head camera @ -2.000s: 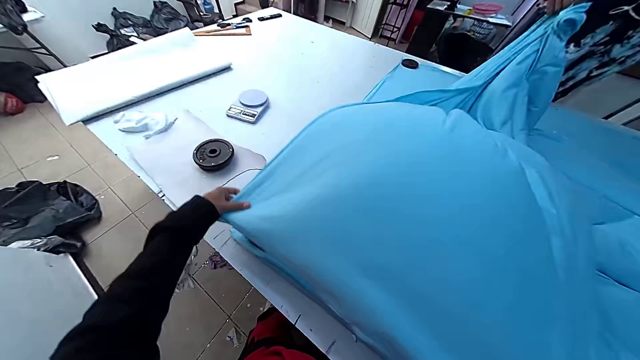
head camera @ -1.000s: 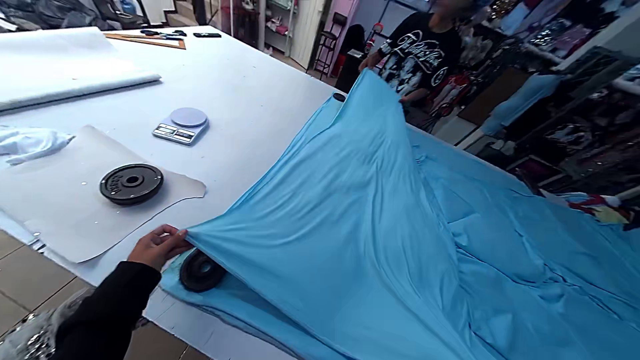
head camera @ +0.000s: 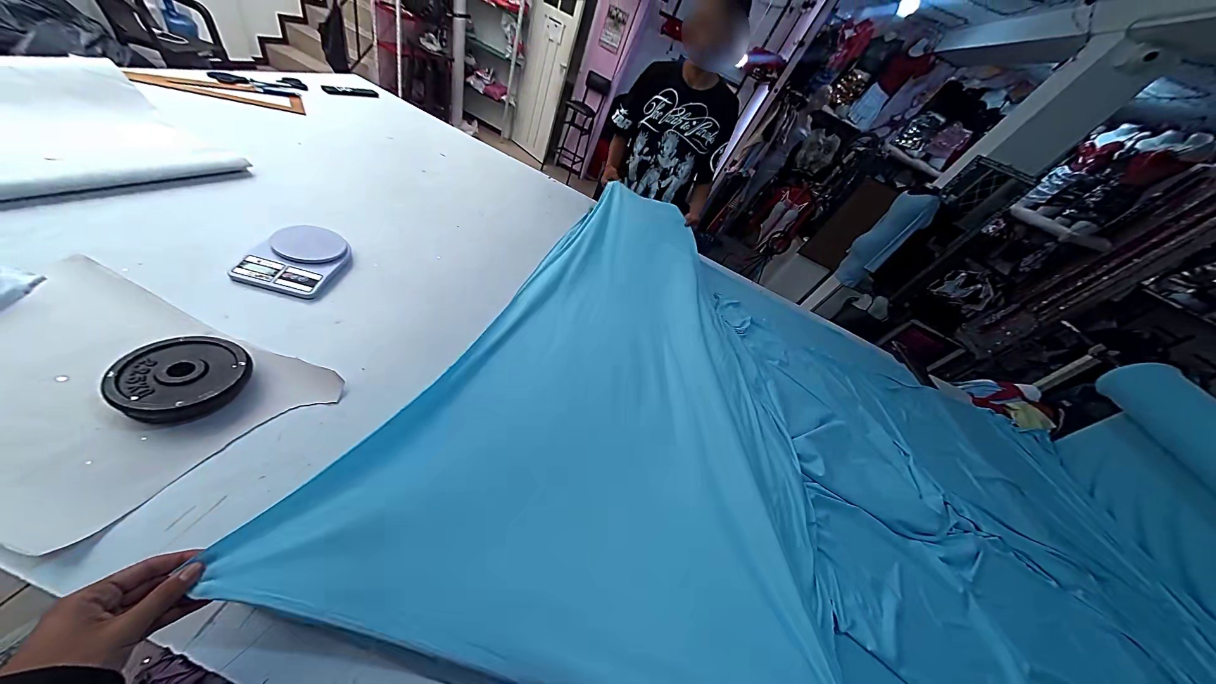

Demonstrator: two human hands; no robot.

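Observation:
My left hand [head camera: 119, 608], at the lower left, pinches a corner of a light blue fabric sheet [head camera: 570, 427] between thumb and fingers. The fabric stretches from there over the white table [head camera: 408, 199] to a co-worker in a black printed T-shirt [head camera: 670, 133], who holds its far edge with both hands. To the right the same cloth lies in loose folds. A black weight plate [head camera: 178, 378] rests on a sheet of paper [head camera: 71, 475] up from my left hand. My right hand is out of the frame.
A digital kitchen scale [head camera: 293, 258] sits on the table, with a white roll of material [head camera: 123, 171] at the far left. Scissors [head camera: 255, 84], a wooden frame [head camera: 214, 93] and a black object [head camera: 349, 91] lie at the back. A blue fabric roll [head camera: 1164, 408] is at the right.
The cloth has been drawn taut between my left hand and the co-worker. A second black plate, seen beside my left hand one second ago, no longer shows. The view has swung right.

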